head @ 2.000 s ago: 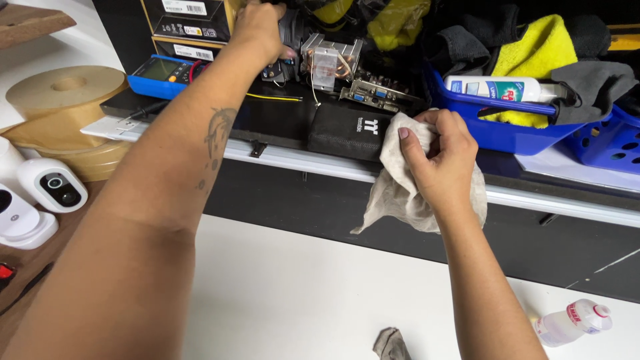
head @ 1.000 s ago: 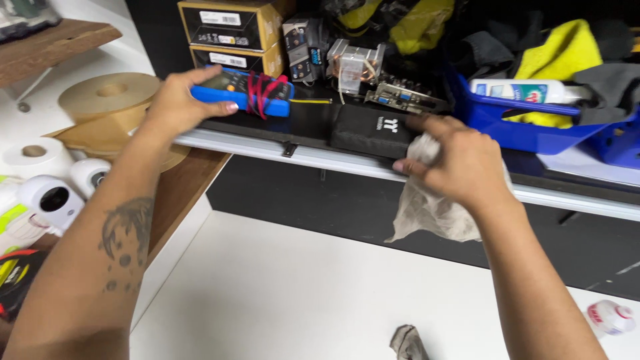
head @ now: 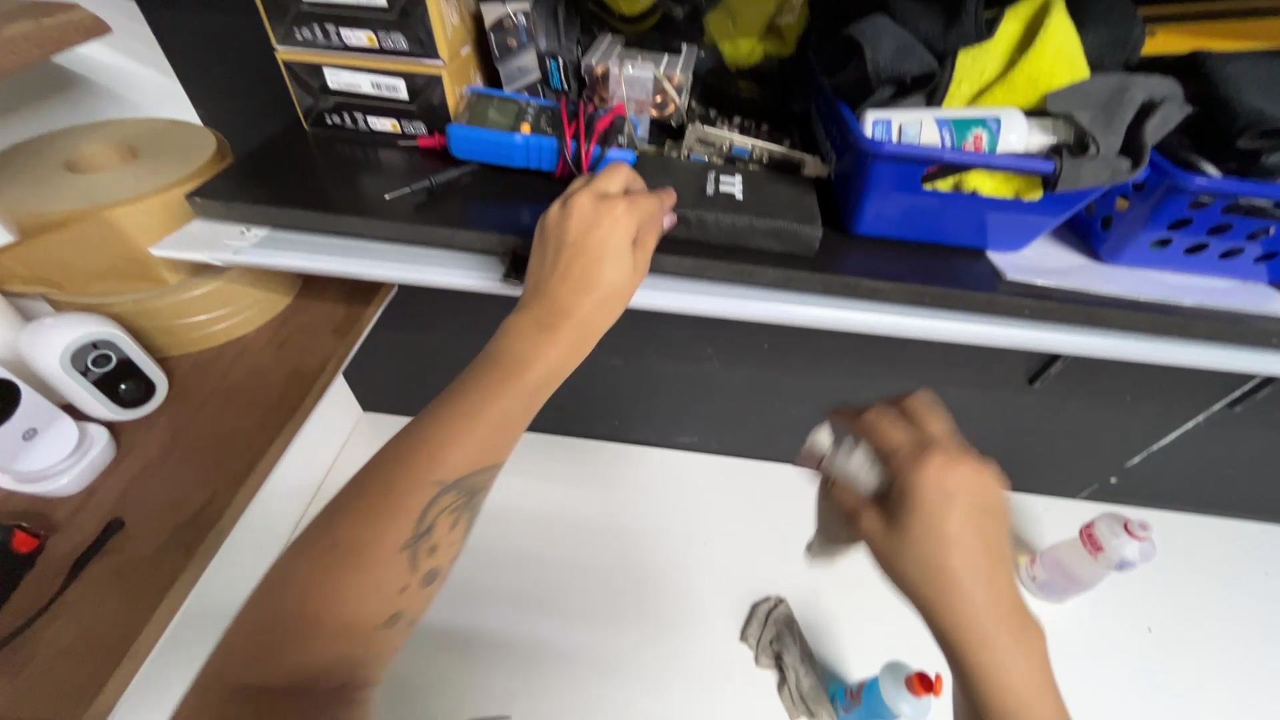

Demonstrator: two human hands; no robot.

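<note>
My left hand (head: pixel 598 232) is at the shelf edge, its fingertips by the red and black leads and the right end of a blue multimeter (head: pixel 505 130); whether it grips anything is unclear. Just right of those fingers lies a black fabric pouch (head: pixel 750 205) with a white logo. My right hand (head: pixel 925 480), blurred, holds a bunched light cloth (head: pixel 845 458) in front of the black panel under the shelf. Below it, a grey cloth (head: pixel 785 650) lies on the white surface beside a blue bottle with a red cap (head: pixel 885 692).
Product boxes (head: pixel 365 95), a copper-pipe heatsink (head: pixel 640 80) and a circuit board stand behind. Blue baskets (head: pixel 930 200) with cloths and a white bottle are on the right. A clear bottle (head: pixel 1080 560) is on the white surface. Tape rolls (head: pixel 110 200) and white cameras (head: pixel 105 365) sit left.
The multimeter, held in my left hand a second ago, now rests on the shelf near the boxes. My right hand has left the pouch and moved down with the light cloth.
</note>
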